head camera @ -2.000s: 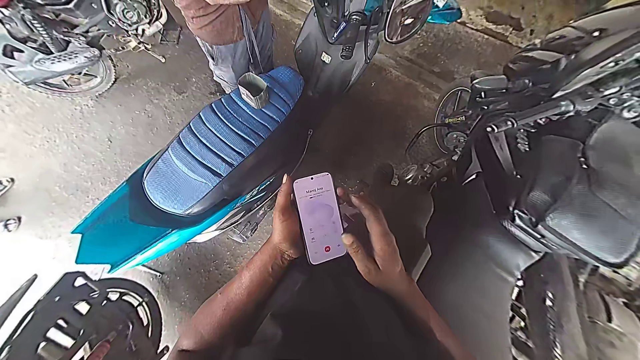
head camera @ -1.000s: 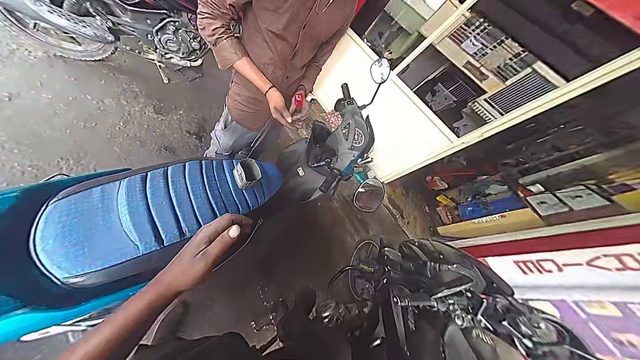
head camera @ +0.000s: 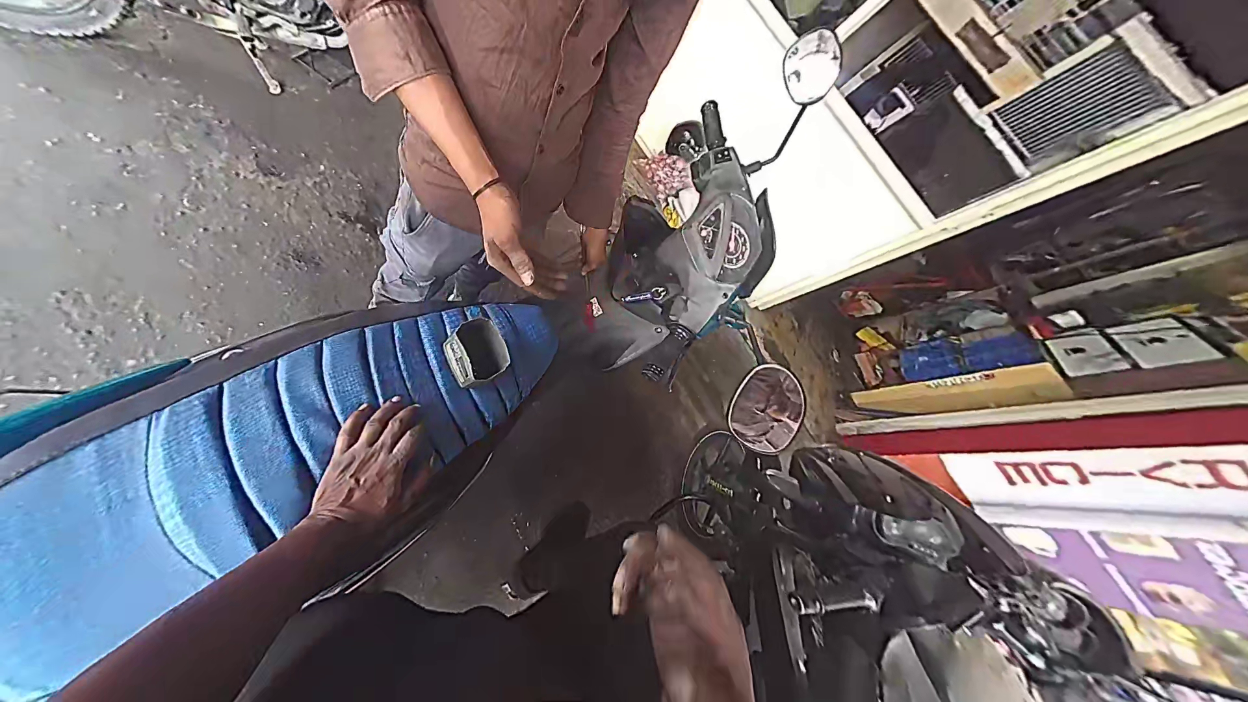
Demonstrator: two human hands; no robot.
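My left hand (head camera: 375, 461) rests flat on the ribbed blue motorcycle seat (head camera: 283, 419), its fingers apart and nothing in it. Just ahead of its fingertips a small open box-like container (head camera: 477, 352) lies on the seat. My right hand (head camera: 678, 604) is blurred at the lower centre, over my dark clothing and beside a black motorcycle (head camera: 877, 526); whether it holds anything cannot be told. Past the seat's front end are the grey cowl and gauge (head camera: 722, 243) of the motorcycle with the blue seat. A key (head camera: 645, 295) shows near its handlebar.
A person in a brown shirt (head camera: 517, 107) stands across the seat, both hands low near its front end, a small red item (head camera: 593, 310) beside them. Mirrors (head camera: 767, 408) stick out between the motorcycles. A shopfront with a loaded shelf (head camera: 960, 390) is at the right; another motorcycle stands upper left.
The view has swung toward the shopfront. Two seconds ago both my hands were at a lit phone, which is now out of sight. My left hand has come onto the seat, and my right hand has reappeared.
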